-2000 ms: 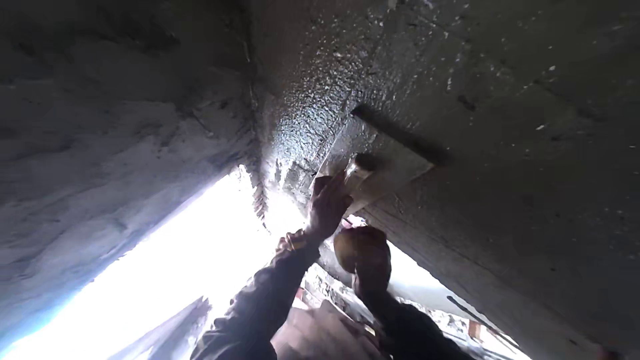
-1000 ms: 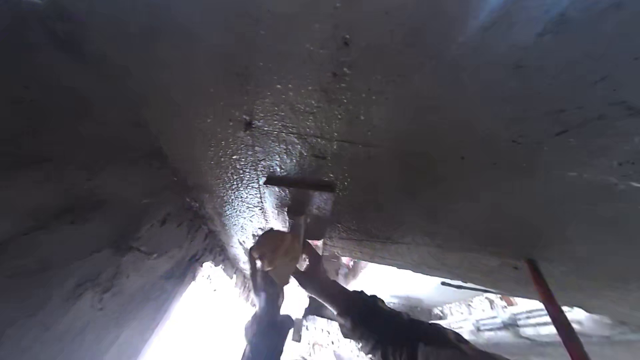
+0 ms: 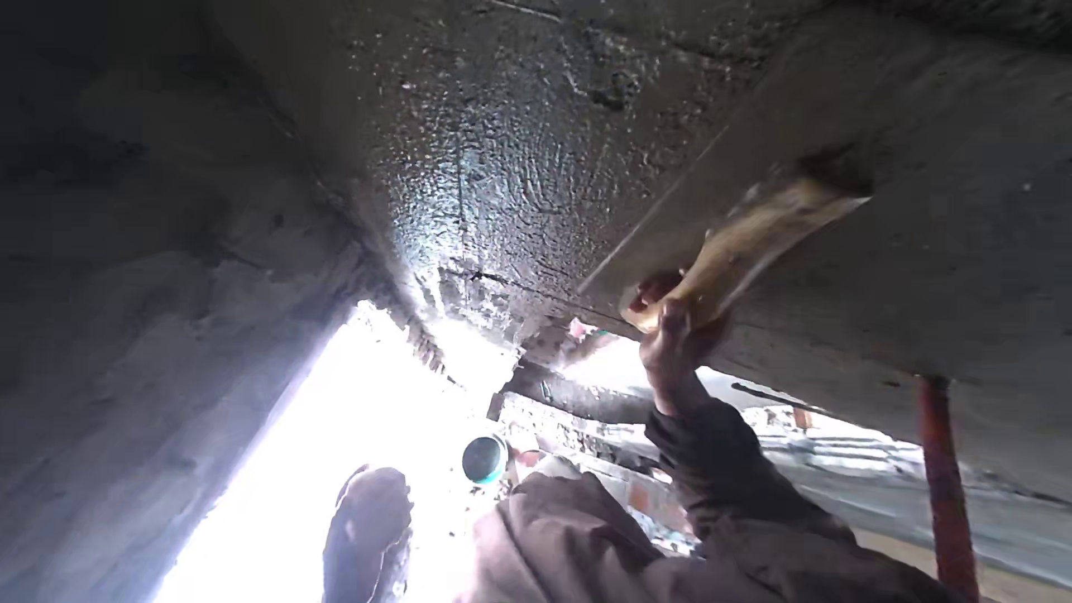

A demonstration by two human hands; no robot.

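Note:
My right hand (image 3: 674,343) is raised against the underside of a grey, slanting plastered surface (image 3: 519,151). It is closed around the lower end of a thick, yellowish-brown handle (image 3: 754,239), apparently wooden. The handle runs up to the right and is blurred at its far end. A thin straight edge beside it seems to belong to a flat trowel or float plate, but its outline blends into the plaster. Wet, rough texture shines left of the tool. I cannot make out my left hand.
A dark wall (image 3: 151,301) slopes along the left, beside a glaring opening. Below are a round bucket or tub (image 3: 484,459), a blurred rounded shape (image 3: 368,532) and brownish clothing (image 3: 553,536). A red post (image 3: 946,486) stands at the right under the slanting surface.
Both hands were at the tool in the earlier frames; now only my right hand shows on it. The view has shifted, and the bucket and clothing show below.

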